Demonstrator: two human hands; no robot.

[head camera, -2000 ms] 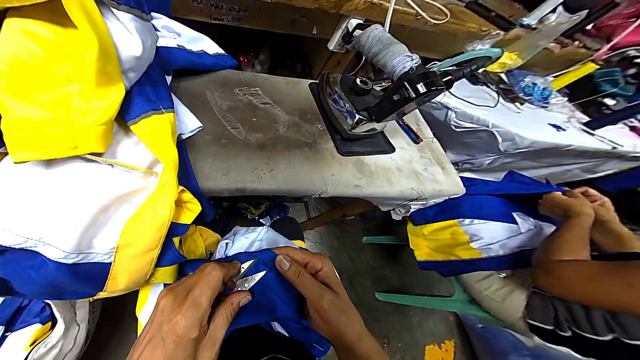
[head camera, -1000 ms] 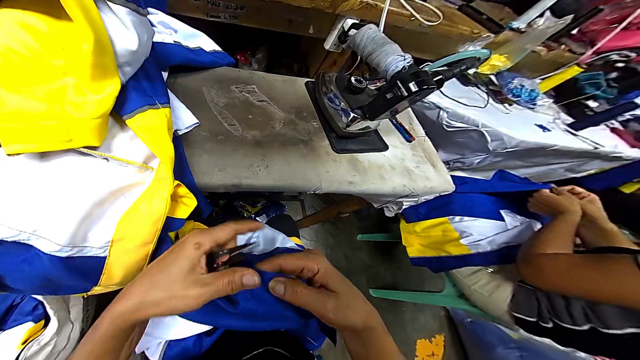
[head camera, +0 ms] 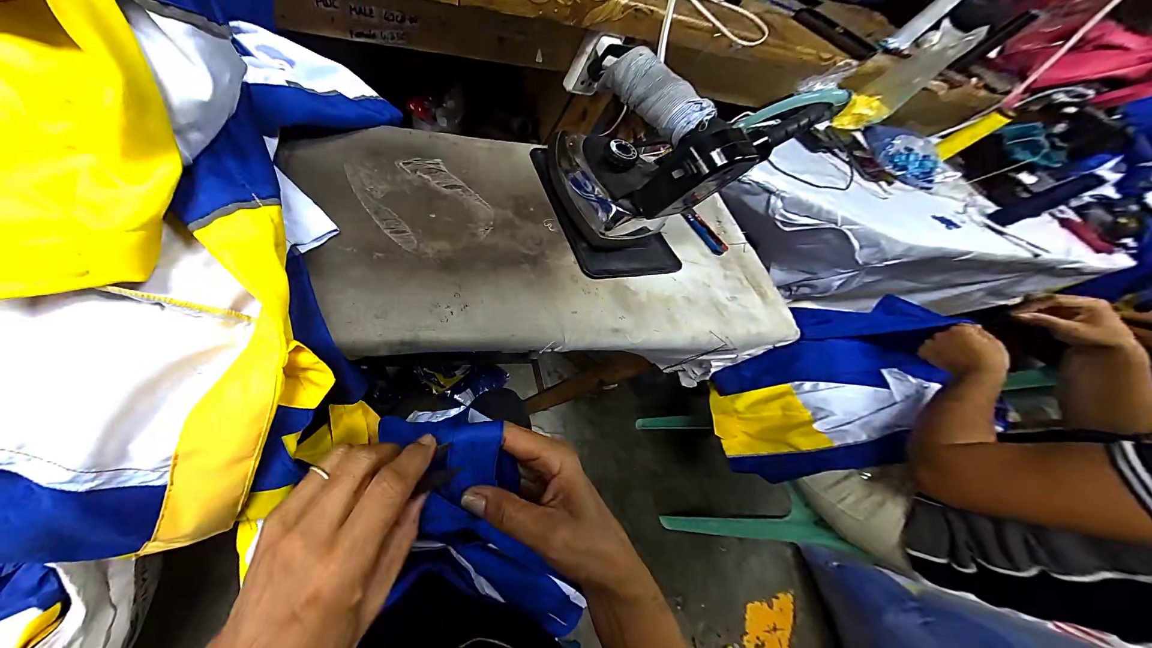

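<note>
In my lap lies a garment of blue fabric [head camera: 463, 450] with white stripes. My right hand [head camera: 562, 517] grips its folded blue edge between thumb and fingers. On the garment's left side, my left hand [head camera: 346, 526], with a ring on one finger, holds a small dark-looking blade tool [head camera: 436, 480], apparently thread snips, mostly hidden under the fingers. The tips of the tool point toward the fold held by my right hand. Whether its blades are apart cannot be told.
An electric iron [head camera: 612, 184] rests on a dark pad on the padded ironing board [head camera: 423, 243]. Yellow, white and blue garments [head camera: 216, 378] hang at left. At right, another person's hands [head camera: 967, 351] hold a similar garment [head camera: 837, 396] by a white-covered table [head camera: 828, 225].
The snips showed bright blades two seconds ago; now my left hand largely covers them. My right hand has taken hold of a different part of the blue fabric. The other person's hands have moved apart.
</note>
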